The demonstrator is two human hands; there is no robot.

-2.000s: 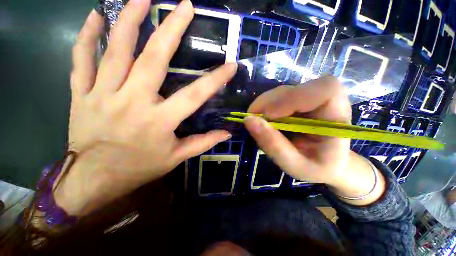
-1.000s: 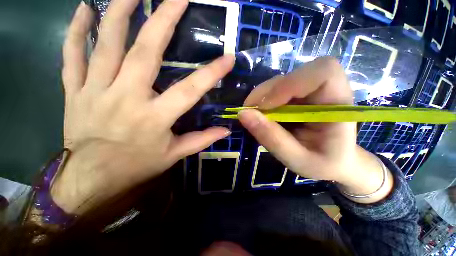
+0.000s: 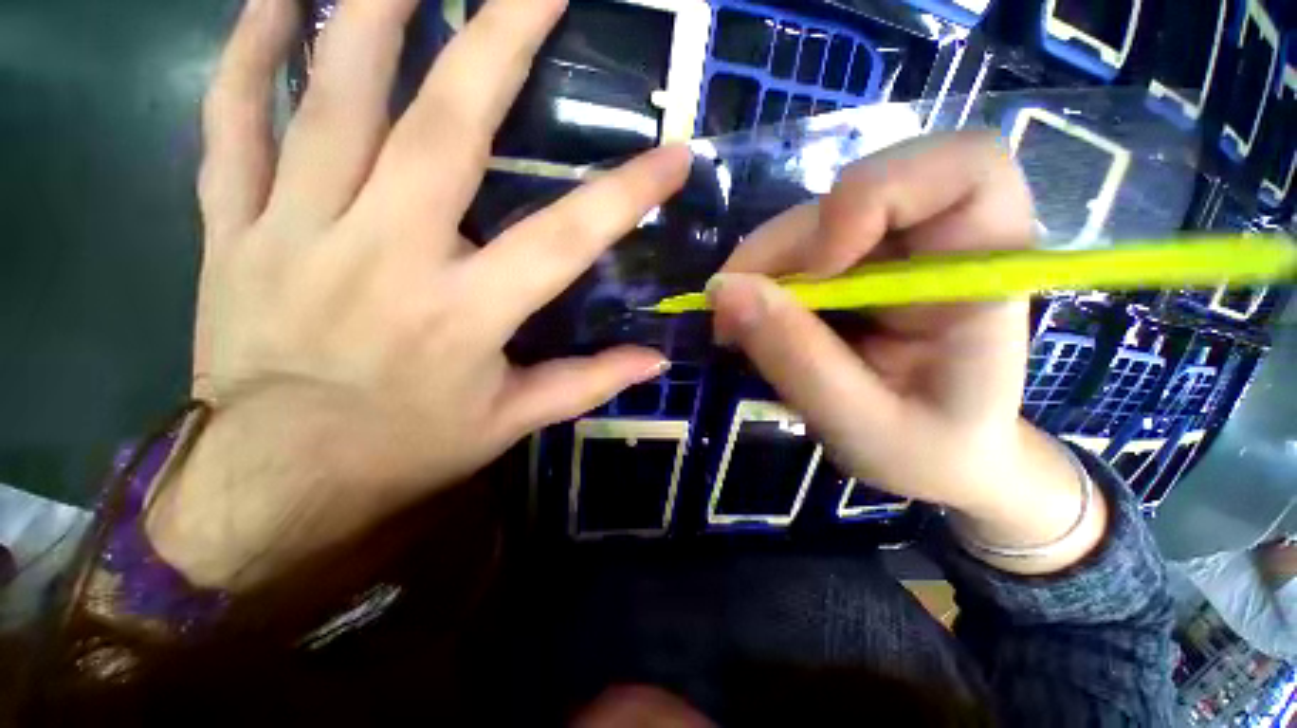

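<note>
My right hand (image 3: 896, 320) holds bright yellow tweezers (image 3: 981, 275) between thumb and fingers. Their tips look closed, over the clear film between my left thumb and index finger. Whether they grip a tiny piece cannot be told. My left hand (image 3: 370, 270) lies flat with fingers spread, holding nothing, over the film and the housings. The clear glossy film (image 3: 925, 135) stretches under both hands. A blue-edged front housing (image 3: 790, 64) with a cream-framed dark window lies above my hands, partly covered by my left fingers.
More housings (image 3: 626, 477) lie in a row nearest me, with others (image 3: 1088, 36) at upper right, in a black shiny tray. A dark green bench top (image 3: 93, 285) lies at left. White material and small coloured items show at lower right.
The tweezers' tips, apart earlier, now look together. The back end of the tweezers has swung up, and my right hand has shifted slightly up and right. My left hand stays spread in nearly the same place.
</note>
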